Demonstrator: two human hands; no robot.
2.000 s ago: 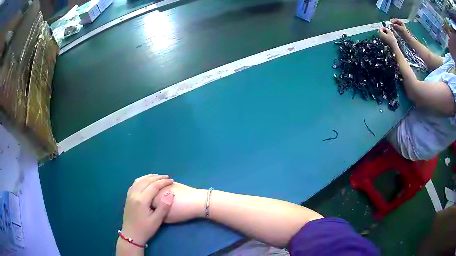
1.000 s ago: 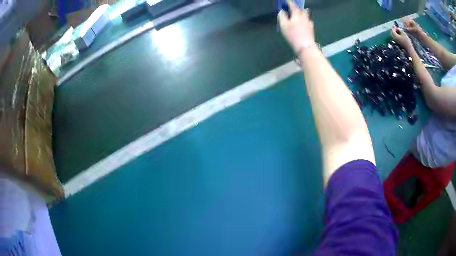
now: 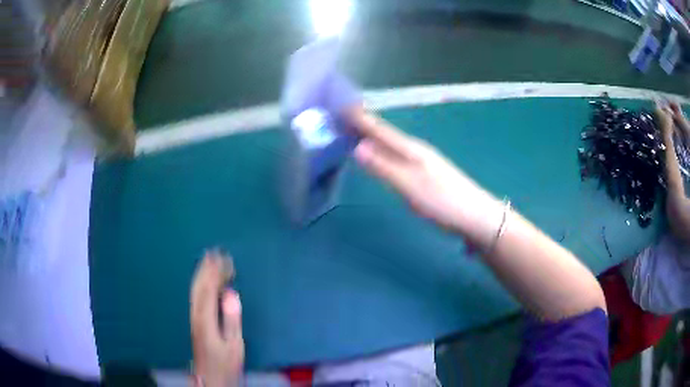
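An open product box [image 3: 314, 178], pale blue and blurred by motion, is held upright above the bench near the white edge strip. Its white lid stands up, and something bright and whitish shows in its opening. My right hand [image 3: 420, 178] grips the box at its right side with thumb and fingers. My left hand [image 3: 216, 321] is low over the bench, left of and nearer than the box. It holds nothing, with thumb and fingers slightly apart.
A brown carton [image 3: 121, 83] stands at the upper left beside a white table [image 3: 53, 257]. A neighbour's hands [image 3: 669, 121] are by a black heap [image 3: 624, 155] at the right. Two small boxes [image 3: 645, 49] are on the dark belt [image 3: 484, 45].
My right hand has come back from the far belt, now holding the open box over the bench. My left hand has come back into view. The camera view has shifted.
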